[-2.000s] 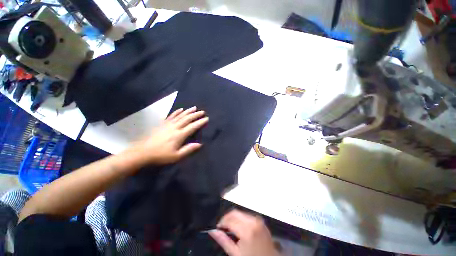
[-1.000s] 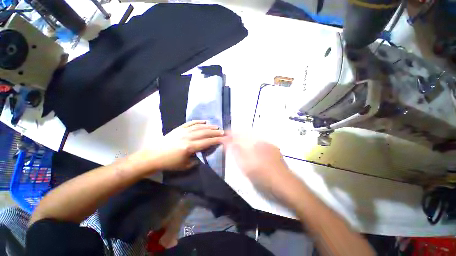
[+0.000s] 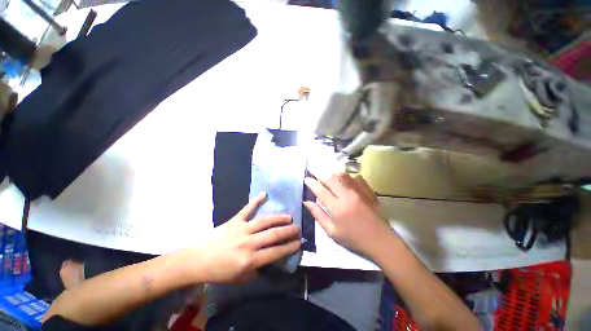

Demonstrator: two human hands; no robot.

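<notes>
A black garment panel (image 3: 232, 174) lies on the table just left of the needle area, with pale grey-blue interfacing (image 3: 278, 171) showing on top of it. A narrow black strip (image 3: 309, 226) runs along its right edge. My left hand (image 3: 249, 242) lies flat on the interfacing, fingers spread, pressing on its lower part. My right hand (image 3: 343, 207) rests at the strip's right side, its fingertips on the edge close below the presser foot (image 3: 352, 166). The needle is hidden by glare and machine parts.
The sewing machine head (image 3: 453, 97) reaches in from the right. A large black cloth pile (image 3: 123, 84) lies at the upper left. Scissors handles (image 3: 521, 226) are at the right under the arm. A red basket (image 3: 534, 294) is at lower right, a blue basket (image 3: 19, 297) at lower left.
The panel, first black side up, then showed its grey-blue interfacing. It and both hands have come closer to the needle. The view has shifted right.
</notes>
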